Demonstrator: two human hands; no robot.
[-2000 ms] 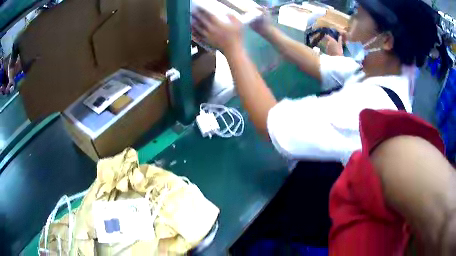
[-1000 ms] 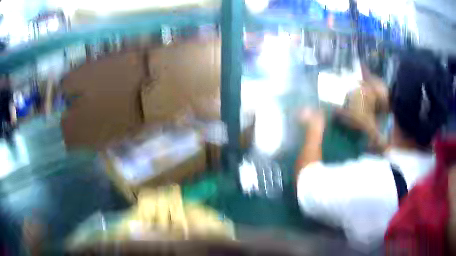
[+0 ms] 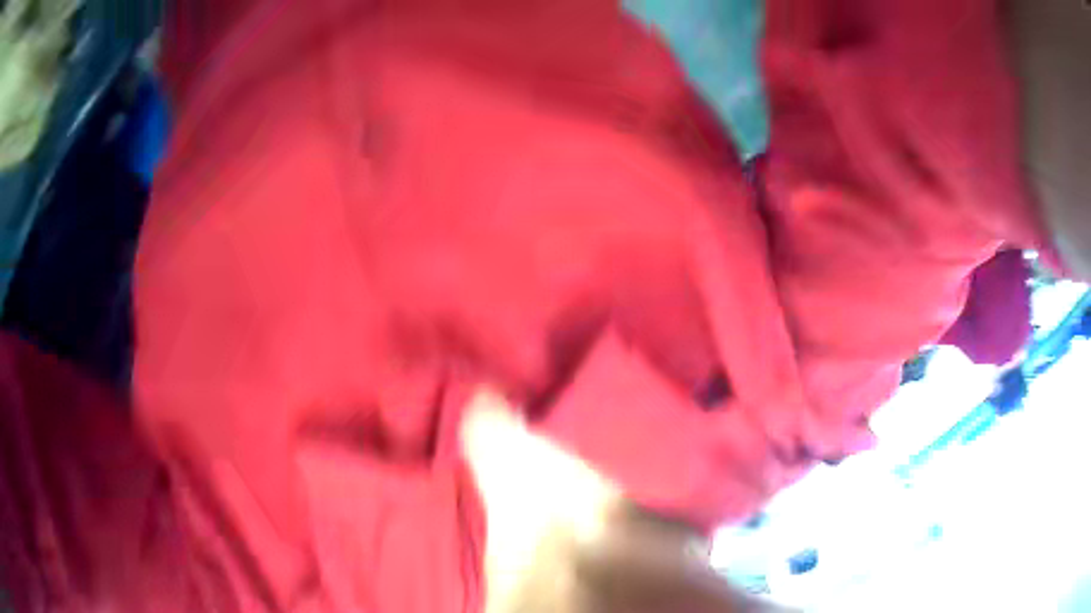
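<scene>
A red shirt (image 3: 455, 228) fills most of the view, very close, creased and blurred. A bare patch of skin (image 3: 538, 509), overexposed and blurred, shows at the bottom centre; I cannot tell which body part it is. Part of a bare arm (image 3: 1059, 132) comes out of a red sleeve at the upper right edge and is cut off by the picture. I cannot make out either of my hands. No carton or adapter shows.
A pale yellow crumpled thing (image 3: 30, 78), probably the cloth, shows at the top left corner. A teal-green surface (image 3: 706, 54) shows at the top. Glaring white light with blue bits (image 3: 957, 479) lies at the lower right.
The view has swung from the bench, the open carton and the neighbouring worker onto the red shirt. The carton, green post, white cable and worker have left the picture.
</scene>
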